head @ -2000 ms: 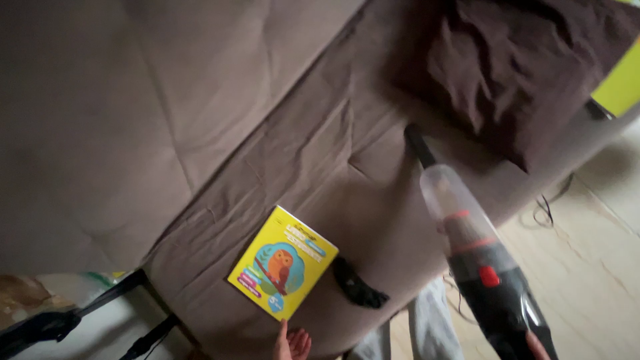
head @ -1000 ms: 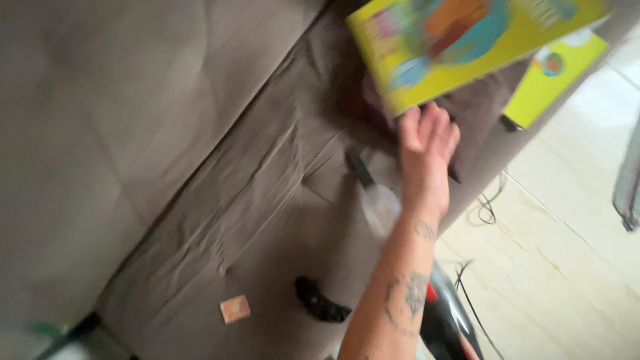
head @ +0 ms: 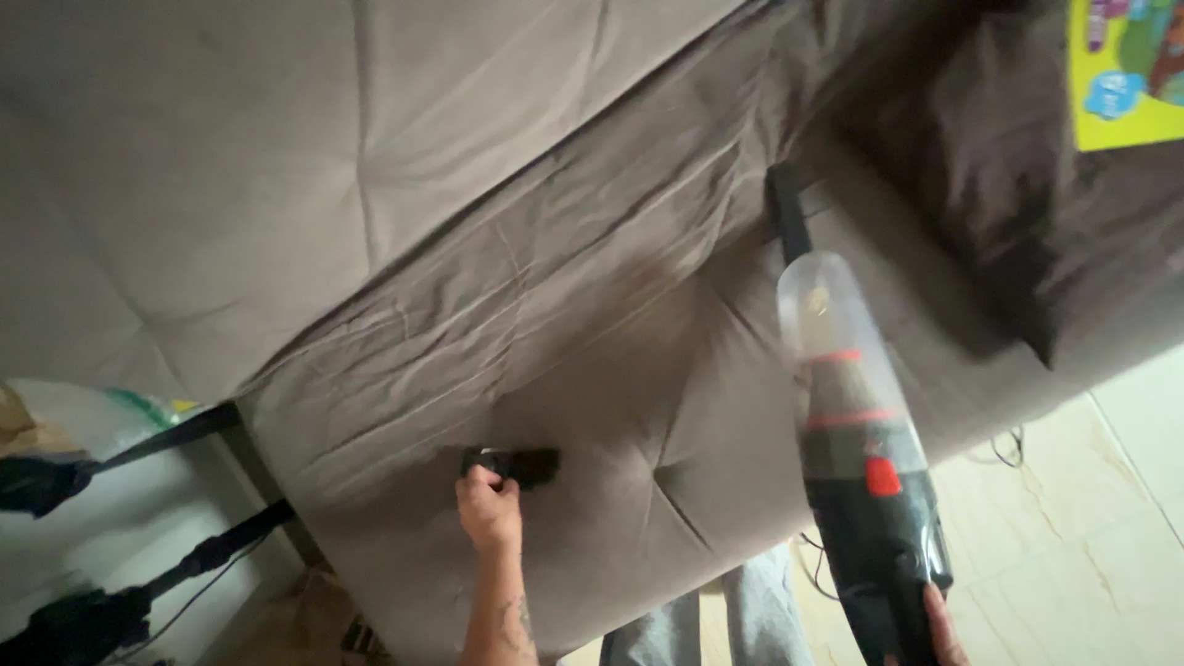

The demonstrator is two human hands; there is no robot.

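Note:
My left hand [head: 488,507] pinches a small dark object [head: 532,467], blurred, just above the seat of the grey-brown upholstered sofa [head: 592,398]. What exactly the dark object is, I cannot tell. At the lower right my right hand [head: 942,629] grips the black body of a handheld vacuum cleaner [head: 865,462], mostly hidden below it. The vacuum has a clear dust cup and a red button, and its black crevice nozzle [head: 788,213] points toward the crease near the backrest.
A dark cushion [head: 980,185] lies at the upper right, with a yellow illustrated book [head: 1124,102] over it. Black straps or bars [head: 176,439] and a plastic bag [head: 83,416] are at the left. Thin cables [head: 819,564] lie on the tiled floor [head: 1054,490].
The yellow book was on the seat, then lifted in my left hand; it is now on the cushion side. My left hand has moved back left and taken hold of a dark object.

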